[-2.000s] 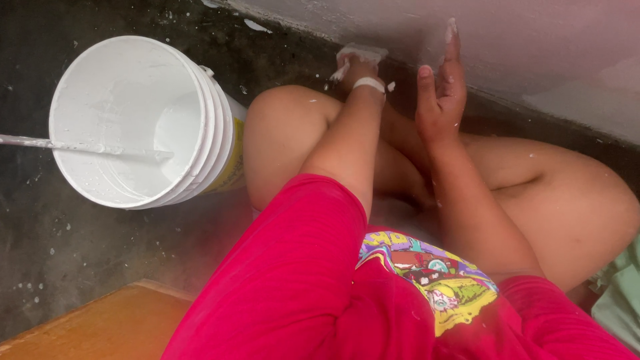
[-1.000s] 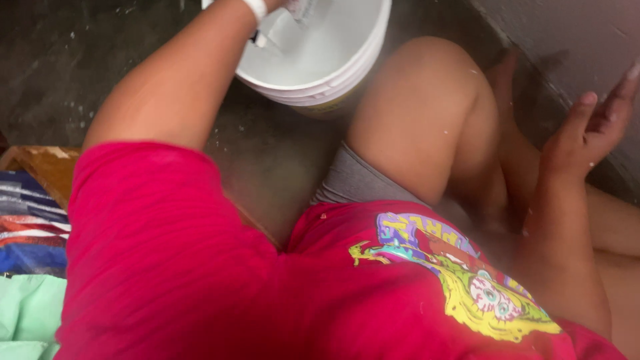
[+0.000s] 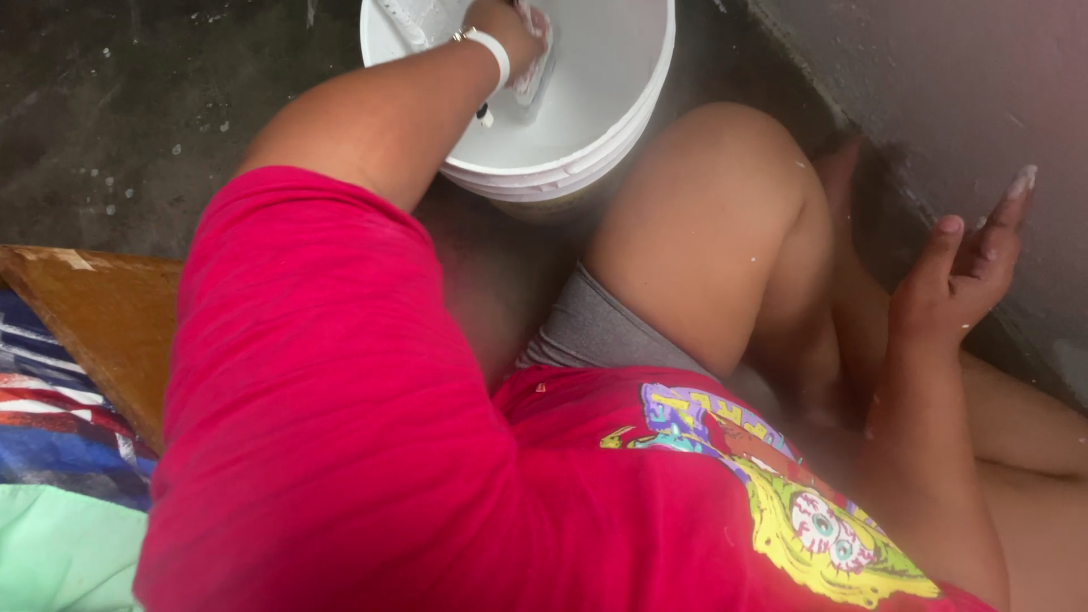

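In the head view, my left hand (image 3: pixel 510 38), with a white band on its wrist, is inside a white plastic bucket (image 3: pixel 557 166). It grips a flat, white-coated piece (image 3: pixel 533 81) whose kind I cannot tell. A white-coated stick (image 3: pixel 404 21) leans inside the bucket, left of that hand. Whitish liquid seems to lie in the bucket. My right hand (image 3: pixel 960 272) is raised near the wall over my crossed legs, thumb and fingers apart, holding nothing; white residue marks a fingertip.
A grey wall (image 3: pixel 935 93) runs along the right, meeting the dark, white-spattered floor (image 3: pixel 170 144). At left lie a brown wooden board (image 3: pixel 110 314), a blue, red and white patterned cloth (image 3: pixel 59 425) and pale green fabric (image 3: pixel 64 544). My bent knee is beside the bucket.
Two seconds ago my left hand was near the foot of the wall with a white piece; now it is in the bucket. My right hand stays raised. The view has shifted left.
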